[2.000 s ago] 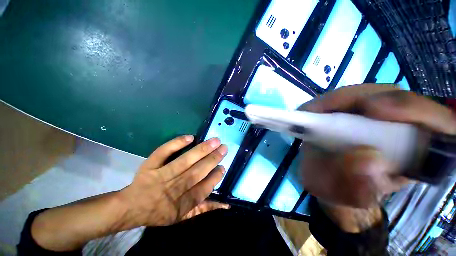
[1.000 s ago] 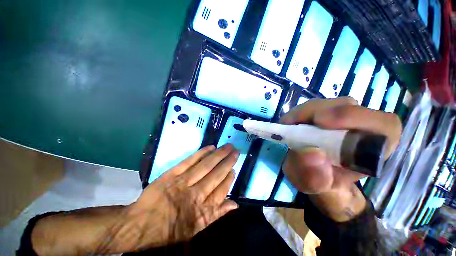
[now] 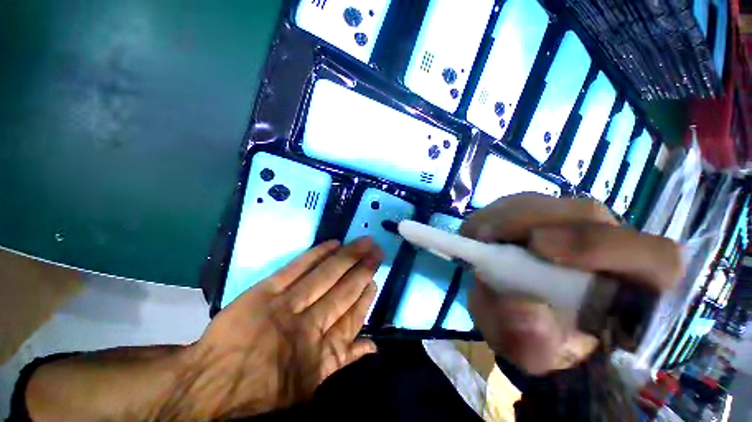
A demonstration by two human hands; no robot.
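Observation:
Light-blue phone back covers [image 3: 279,227] with black camera circles lie in pockets of a shiny black blister tray [image 3: 276,107]. My left hand [image 3: 289,317] lies flat, its fingertips on the lower part of the second cover [image 3: 381,206] in the near row. My right hand [image 3: 561,272] is blurred and holds a white pen-type tool [image 3: 503,264] with a dark rear end. The tool's black tip is at the upper right of that second cover, by its camera area. Whether it touches cannot be told. My right hand partly hides covers to the right.
The tray lies on a dark-green bench mat [image 3: 124,140] with a pale edge strip at lower left. Stacked dark ribbed trays [image 3: 651,49] stand beyond it at upper right. Crumpled clear film [image 3: 680,206] and red items [image 3: 717,132] are at the right.
The tray appears further left and lower in view. Both hands have gone from the first near-row cover to the second. Since one second ago, the tool tip has shifted slightly left and down.

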